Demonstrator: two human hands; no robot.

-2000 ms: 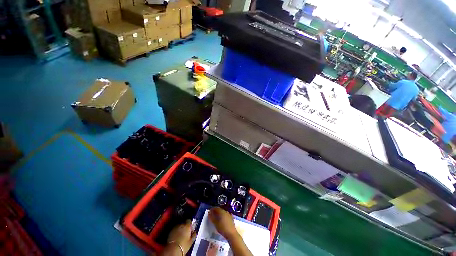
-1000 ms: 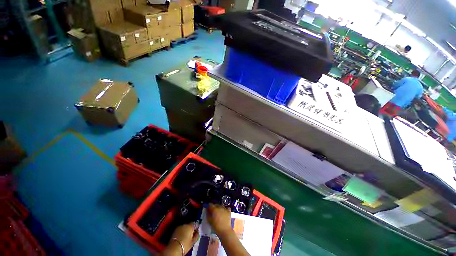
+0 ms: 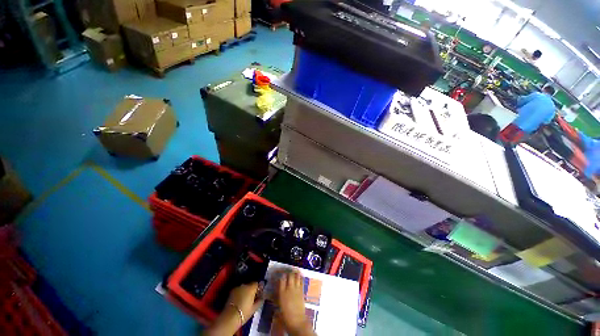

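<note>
A white printed sheet (image 3: 339, 298) with orange, blue and brown blocks lies over the near part of a red tray (image 3: 191, 266). My left hand (image 3: 242, 302) holds the sheet's left edge; its thumb side is at the sheet and a thin bracelet is on the wrist. My right hand (image 3: 289, 298) lies flat on the sheet's upper left part, fingers pointing away from me. The red tray holds small black devices (image 3: 297, 252) with round shiny faces, beyond the sheet. What is under the paper is hidden.
Stacked red trays (image 3: 204, 190) stand left of the tray. The green bench (image 3: 395, 262) and a grey-white ledge (image 3: 474, 177) run to the right, with a blue bin (image 3: 342, 92) under black trays (image 3: 368, 46). A carton (image 3: 137, 128) sits on the floor. A person in blue (image 3: 536, 111) is far right.
My right hand has moved from the sheet's top edge down onto its face and lies flatter. The sheet's top left corner now shows. The camera view has shifted slightly.
</note>
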